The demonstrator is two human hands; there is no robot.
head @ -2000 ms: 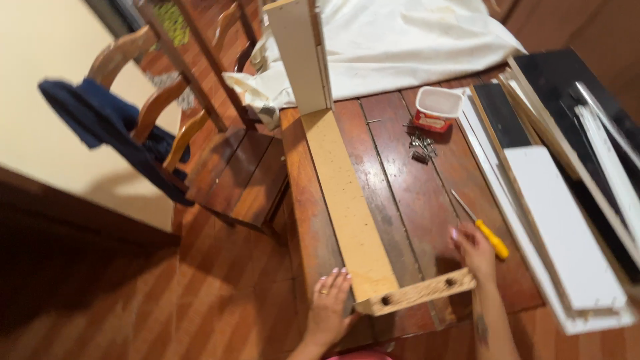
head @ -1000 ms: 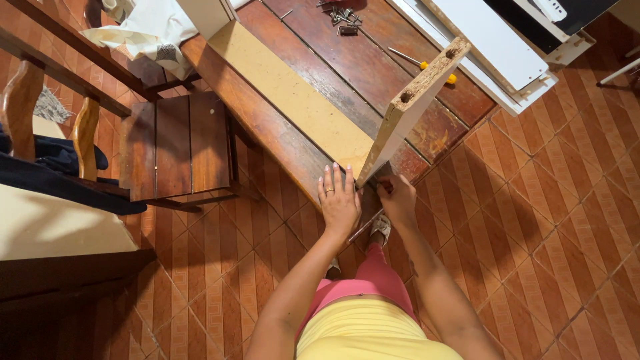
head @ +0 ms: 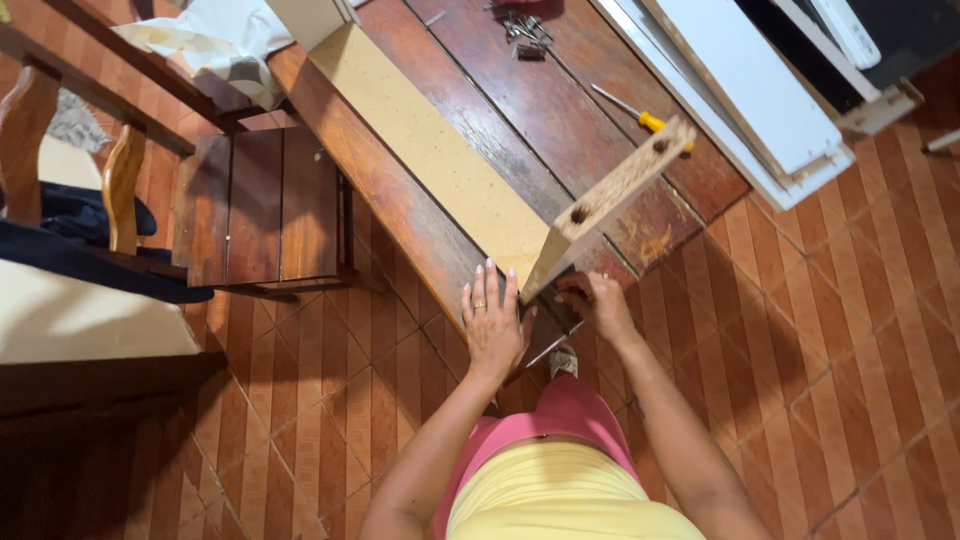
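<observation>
My left hand (head: 495, 326) lies spread with its fingertips on the near end of a long tan particleboard panel (head: 442, 154) on the wooden table. Beside it a shorter board (head: 619, 187) stands up from that end, its raw chipboard edge with two dark holes facing up. Close to the foot of this board, on its right side, is my right hand (head: 596, 300), fingers bent; whether they pinch something small cannot be told. A screwdriver (head: 649, 120) with a yellow handle lies beyond the standing board. At the far end another panel (head: 311, 19) stands upright.
Metal screws and fittings (head: 529, 34) lie in a pile on the table (head: 525, 112). White and black boards (head: 757, 82) are stacked at the right. Left of the table stands a wooden chair (head: 255, 202); a white cloth (head: 210, 37) hangs at the upper left.
The short board showed its holed edge low at the table's near end two seconds ago; it now rises higher. My right hand has moved from the board's right end to its foot. The view has shifted.
</observation>
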